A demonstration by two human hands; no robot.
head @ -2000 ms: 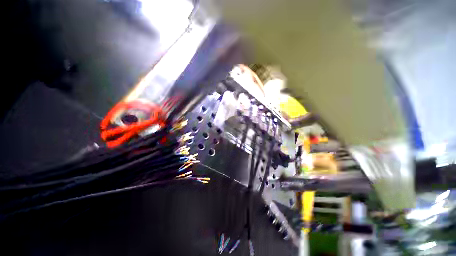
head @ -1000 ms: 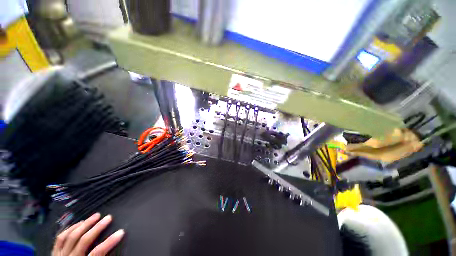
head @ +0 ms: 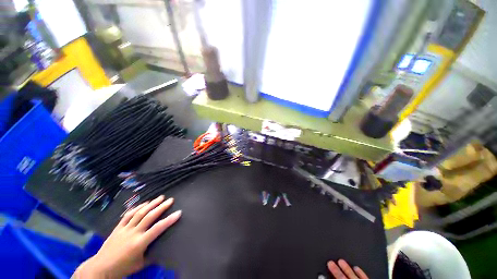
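My left hand [head: 133, 237] lies open at the left front of the dark worktable, fingertips near the smaller bundle of black cables [head: 182, 170]. My right hand [head: 346, 271] is cut off by the bottom edge; only some fingers show on the table. Red-orange scissors handles [head: 207, 142] sit behind the smaller bundle. A larger pile of black cables [head: 122, 136] lies behind at left. Several small stripped wire ends [head: 276, 199] lie mid-table. A silver loading bar [head: 340, 197] with pegs lies at the right. Beneath the green platen the mould is dim and partly hidden.
The pale green press platen [head: 327, 136] spans the back of the table [head: 234, 234]. Blue totes [head: 32, 150] stand at left. A white bucket [head: 460, 259] with black scrap is at lower right. A yellow sheet [head: 402, 207] and a brown item [head: 463, 174] are at right.
The blurred tilted view has settled and now shows more of the table and totes. The platen sits lower over the mould. My right hand's fingers have appeared at the bottom; more of my left hand shows.
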